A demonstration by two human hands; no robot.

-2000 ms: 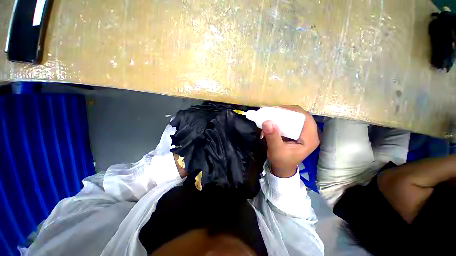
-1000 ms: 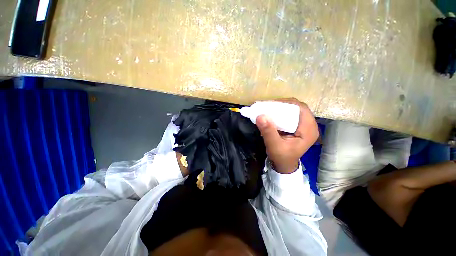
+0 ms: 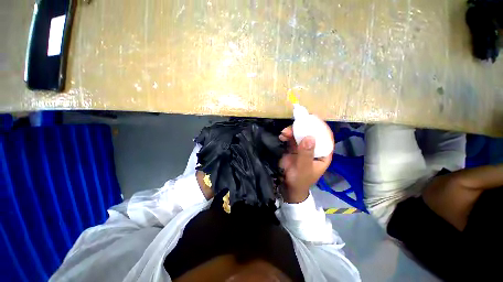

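Observation:
The black figure [image 3: 240, 160], a bundle of shiny overlapping strips, is over my lap just below the table edge. Tan end pieces [image 3: 226, 202] show at its lower left. My right hand [image 3: 306, 162] holds the white glue bottle [image 3: 313, 134] at the right of the figure, its yellow nozzle [image 3: 293, 97] pointing up over the table edge, apart from the strips. Some fingers of my right hand are by the figure's right side. My left hand [image 3: 204, 186] is mostly hidden behind the figure; only a little skin shows by the white sleeve, so its grip is not visible.
The glue-stained tan table [image 3: 353, 60] spans the top. A smartphone [image 3: 48, 48] lies at its left and another black bundle [image 3: 485, 30] at its far right. A blue stool [image 3: 58, 193] stands at left. A person in black [image 3: 441, 231] sits at right.
The glue bottle has tilted from lying sideways, nozzle at the strips, to upright with the nozzle away from them. My right hand has turned and moved slightly down. The camera view has shifted.

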